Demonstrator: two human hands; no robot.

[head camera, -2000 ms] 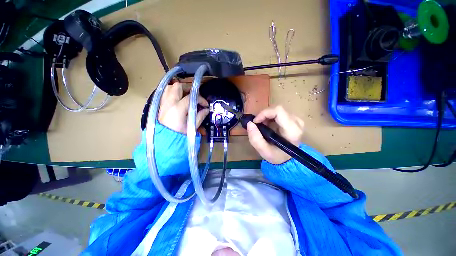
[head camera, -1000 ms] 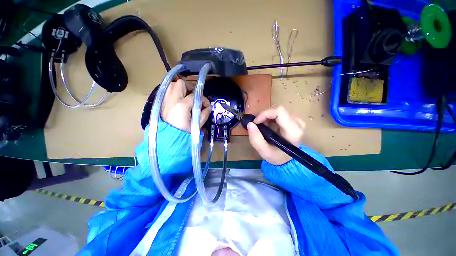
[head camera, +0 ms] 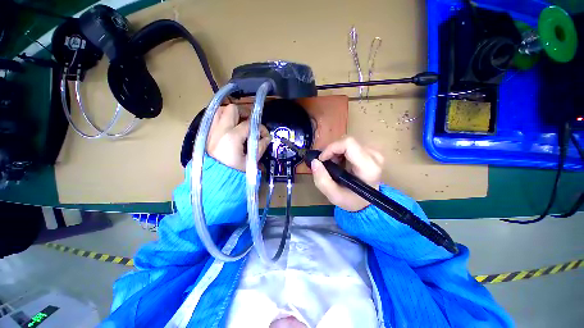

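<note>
A black headset ear cup (head camera: 298, 122) lies open face up on a reddish-brown block (head camera: 333, 122). My right hand (head camera: 349, 170) grips the black soldering iron (head camera: 384, 204), its tip over the shiny centre of the cup. My left hand (head camera: 232, 138) is at the cup's left side, behind the clear tubing loops (head camera: 200, 173); its fingertips are close together near the centre, and whether they hold a thin wire cannot be told. The second ear cup (head camera: 275, 78) stands at the far side, with the boom microphone (head camera: 378, 82) pointing right.
A blue tray (head camera: 442, 150) at right holds a yellow sponge (head camera: 469, 116), a black stand (head camera: 490, 54) and a green solder spool (head camera: 556, 34). Thin silvery V-shaped pieces (head camera: 356, 61) lie on the cardboard (head camera: 410, 182). Another headset (head camera: 134, 83) lies at left.
My right hand and the soldering iron have shifted slightly left over the cup. My left hand stays beside the cup with little change.
</note>
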